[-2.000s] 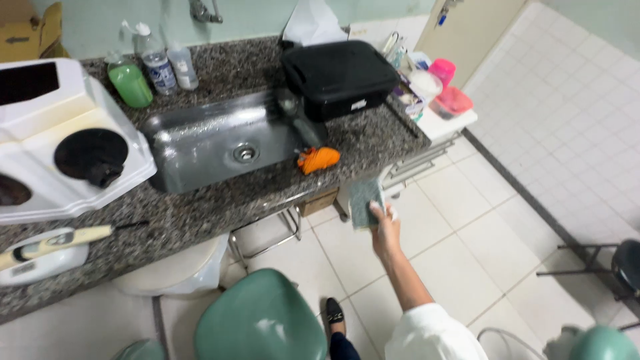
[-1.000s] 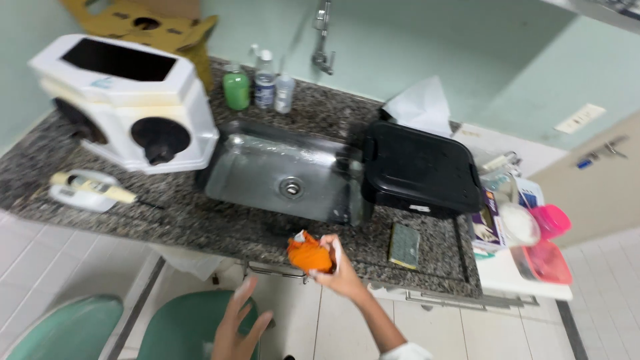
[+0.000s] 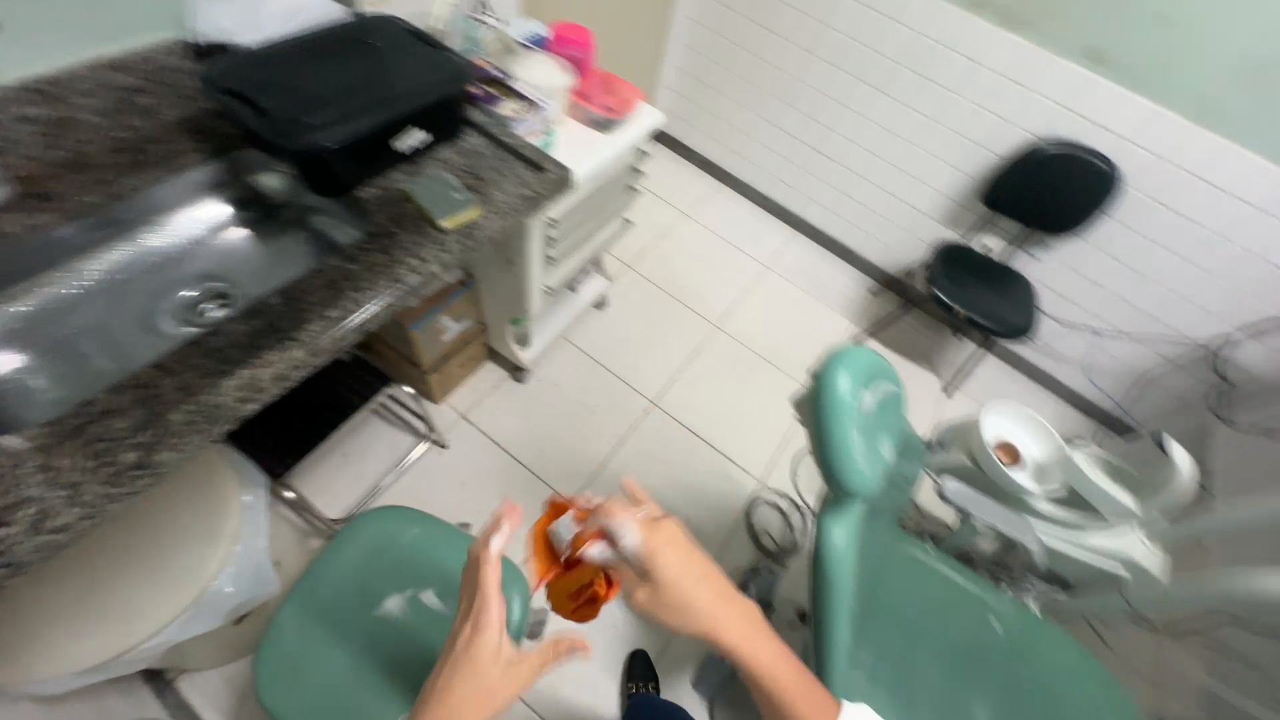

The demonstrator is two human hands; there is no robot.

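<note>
A crumpled orange cloth (image 3: 578, 590) hangs from my right hand (image 3: 650, 565), whose fingers are closed on its upper part, with something whitish among the folds. My left hand (image 3: 490, 620) is just left of the cloth, fingers and thumb spread, holding nothing. Both hands are over the floor, in front of a green stool seat (image 3: 390, 610). A green and yellow sponge (image 3: 443, 200) lies on the granite counter (image 3: 530, 175), beside a black lidded plastic box (image 3: 340, 85).
A steel sink (image 3: 130, 290) is set in the counter at left. A white drawer cart (image 3: 590, 190) holds pink containers. At right are a green dental chair (image 3: 940, 600), its white spittoon (image 3: 1020, 450) and a black chair (image 3: 985, 290). Cardboard boxes (image 3: 440, 335) sit under the counter.
The view has swung right. My right hand held the sponge two seconds ago; the sponge now lies on the counter. The orange cloth, earlier at the counter's edge, is now held over the floor.
</note>
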